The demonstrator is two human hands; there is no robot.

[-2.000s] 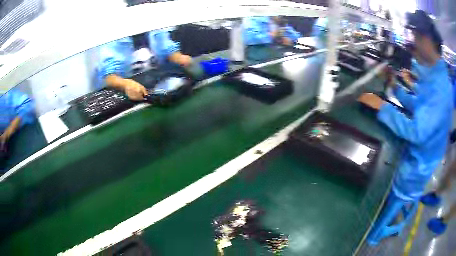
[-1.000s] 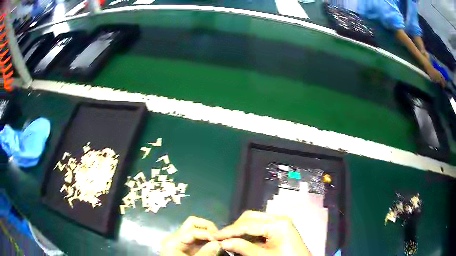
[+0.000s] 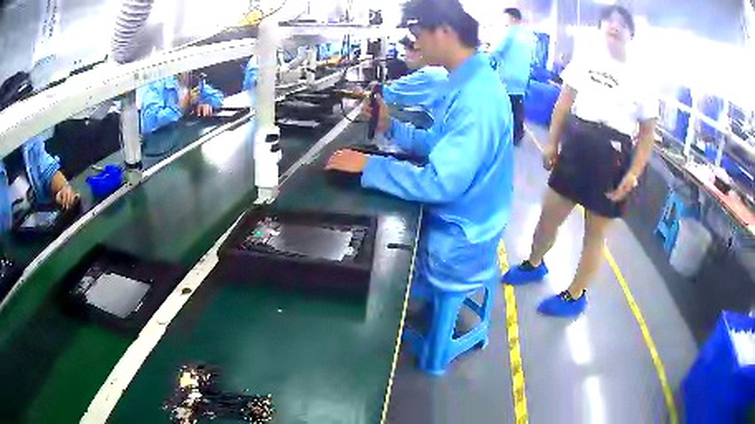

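Observation:
Neither of my hands is in the picture. Nearest in front of me, a pile of small components with leads point(image 3: 199, 396) lies on the green bench at the bottom, mixed dark, white and yellowish. Beyond it, a black foam tray point(image 3: 331, 277) on the bench holds an opened tablet point(image 3: 310, 240) with a silver middle and a small green patch at its left end. Another black tray on the belt at the left holds a tablet with a silver middle point(image 3: 118, 293).
A worn white strip point(image 3: 132, 364) divides the bench from the green belt point(image 3: 41, 356). A white post point(image 3: 266, 124) stands at the strip. A person in blue point(image 3: 464, 149) works beside a blue stool point(image 3: 454, 335). Another person point(image 3: 608, 108) stands in the aisle. A blue bin point(image 3: 728, 373) is at right.
The view has swung right and up, from the work area to the line and aisle. My hands, the cream pieces and the tablet in front of them have left the picture.

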